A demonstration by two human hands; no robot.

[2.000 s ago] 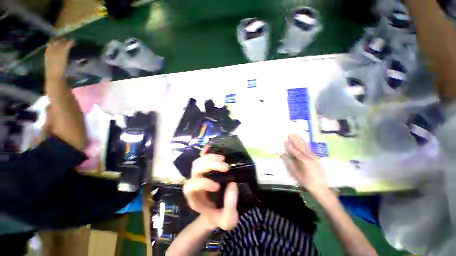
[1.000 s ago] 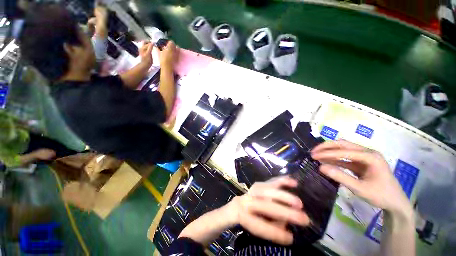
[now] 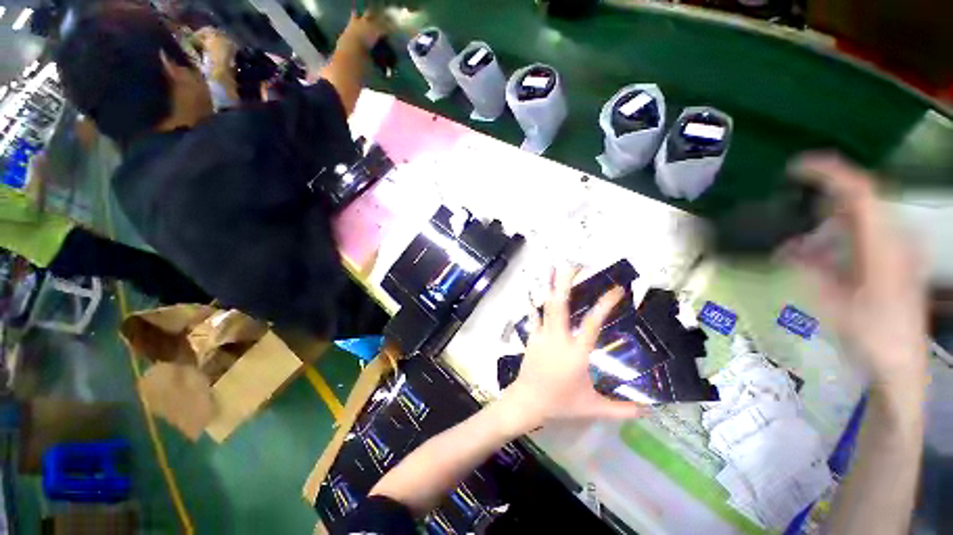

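My left hand [image 3: 564, 366] lies with spread fingers on the fanned flat black cartons [image 3: 669, 350] on the bench; no carton is lifted in it. My right hand [image 3: 852, 256] is raised at the right, badly blurred, with its fingers around the near end of a dark, box-like thing [image 3: 758, 222], which looks like a black carton over the bench's far edge. Whether it is open or folded is too blurred to tell. A neater stack of black carton blanks [image 3: 444, 272] lies left of my left hand.
Bagged products [image 3: 695, 157] stand in a row on the green conveyor. White paper slips [image 3: 768, 444] lie right of the fanned cartons. A supply carton of black blanks [image 3: 350, 444] is at the bench edge. A person in black [image 3: 235, 209] works at the left, above an open brown box [image 3: 214, 366].
My hands were together over the black cartons and are now apart, the right one up and away to the right with the dark thing. White slips have come into view. Bagged products have shifted.
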